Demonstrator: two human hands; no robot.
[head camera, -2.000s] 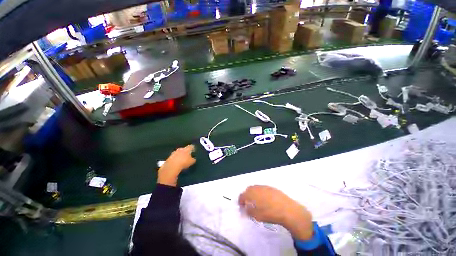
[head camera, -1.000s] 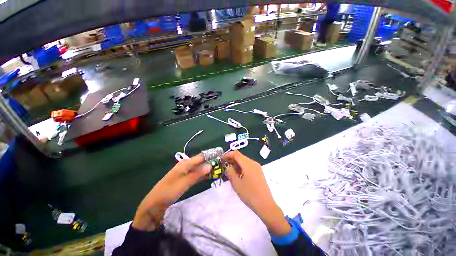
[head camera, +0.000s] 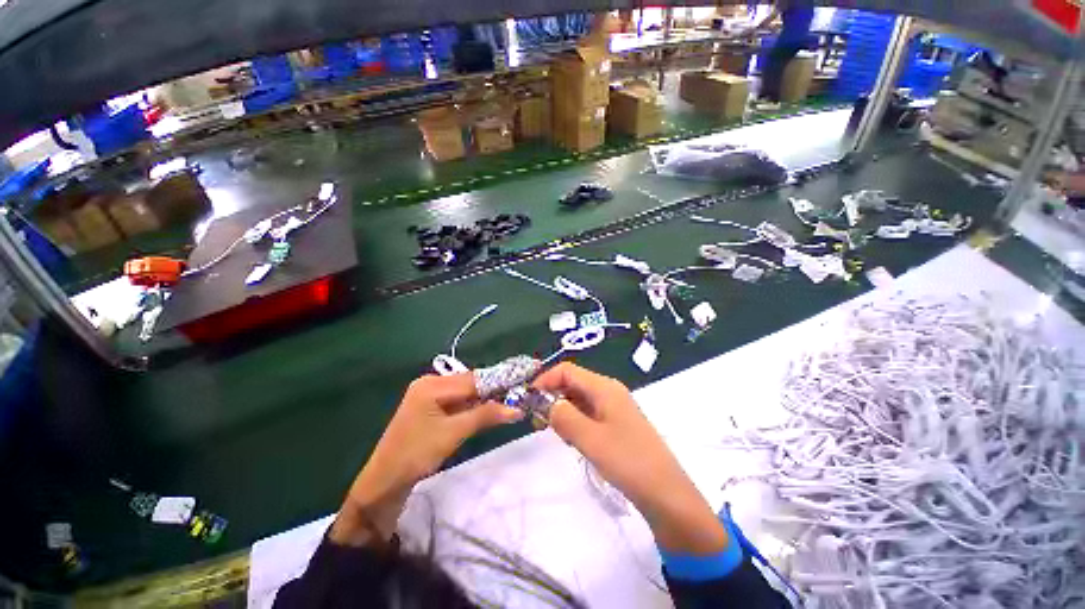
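Note:
My left hand and my right hand meet in the middle, above the front edge of the white sheet. Between their fingertips they hold a small circuit board, mostly covered by the fingers. Silver-grey speckled wrap shows on a left fingertip. My right wrist wears a blue band. White cable leads with green boards lie on the dark green belt just beyond my hands.
A large tangled pile of white leads covers the right of the white sheet. Black parts lie across the belt. A sample unit lies on a dark board at left. Boards with white pieces lie at lower left.
My left hand came back from the belt and both hands met at the board. In the last second the board has turned, and its yellow parts no longer show clearly.

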